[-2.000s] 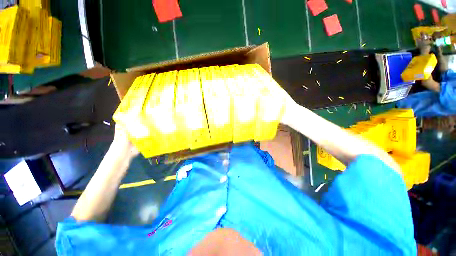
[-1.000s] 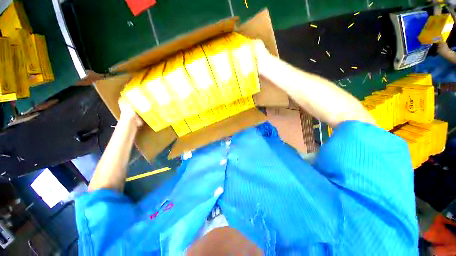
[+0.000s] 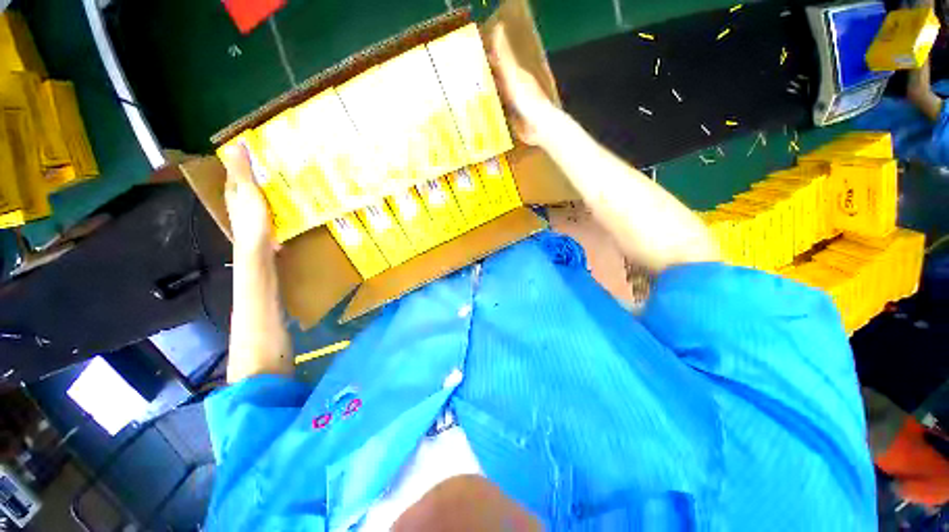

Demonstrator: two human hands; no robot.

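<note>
A row of several yellow product boxes (image 3: 364,125) is in the upper part of an open brown shipping carton (image 3: 447,265). A second row of yellow boxes (image 3: 427,213) with white labels shows in the carton on the side nearer me. My left hand (image 3: 247,197) presses on the left end of the upper row. My right hand (image 3: 523,94) is at its right end, inside the carton's right flap. The carton's flaps stand open around the rows. The fingertips of both hands are partly hidden.
A black belt strip (image 3: 666,83) runs behind and beside the carton. A blue-topped scale (image 3: 855,52) stands at the upper right, near another person's hand and a yellow box. Stacked yellow boxes (image 3: 812,208) lie at right, more (image 3: 42,135) at far left. A red card (image 3: 253,10) lies on the green bench.
The gripped row has gone from above the carton down into its opening, with both hands on its ends. The carton now shows lower left in view, with its near flap and the second row visible.
</note>
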